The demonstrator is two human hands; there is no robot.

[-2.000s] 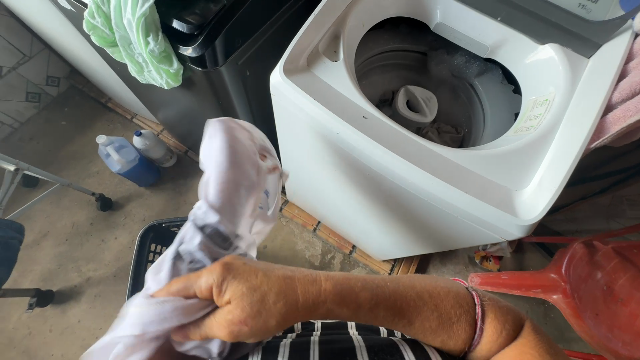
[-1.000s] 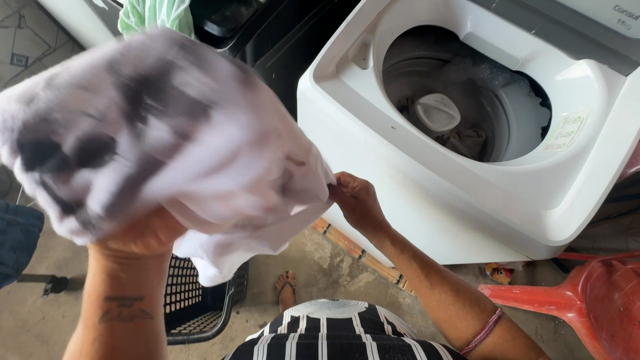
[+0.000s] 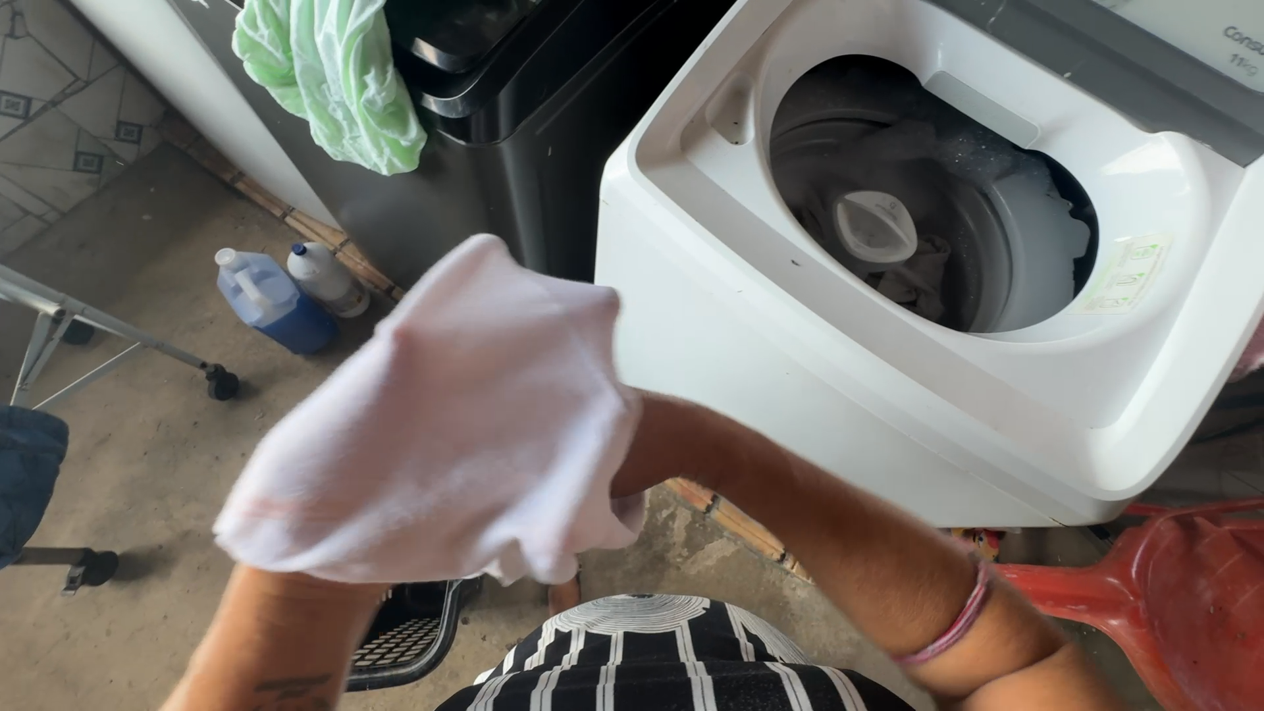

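A white cloth garment [image 3: 444, 425] is spread over both of my hands in front of me, left of the washing machine. My left hand is under or inside the cloth at the lower left; only the wrist and forearm show. My right hand [image 3: 642, 444] reaches into the cloth from the right, its fingers hidden in the fabric. To the right stands a white top-loading washing machine [image 3: 810, 395] with its lid up. Dark wet laundry [image 3: 913, 276] and suds lie in its drum, around the central agitator cap [image 3: 876, 226].
A black plastic basket [image 3: 405, 642] stands on the floor below the cloth. Blue [image 3: 276, 301] and white [image 3: 329, 279] bottles are at left, near a wheeled metal frame [image 3: 128, 331]. A green-white cloth [image 3: 331, 84] hangs on a black appliance [image 3: 494, 178]. A red plastic chair [image 3: 1175, 592] is at lower right.
The garment's dark-printed side faced up one second ago; now a plain white side shows. My right hand has moved from the garment's edge into its folds.
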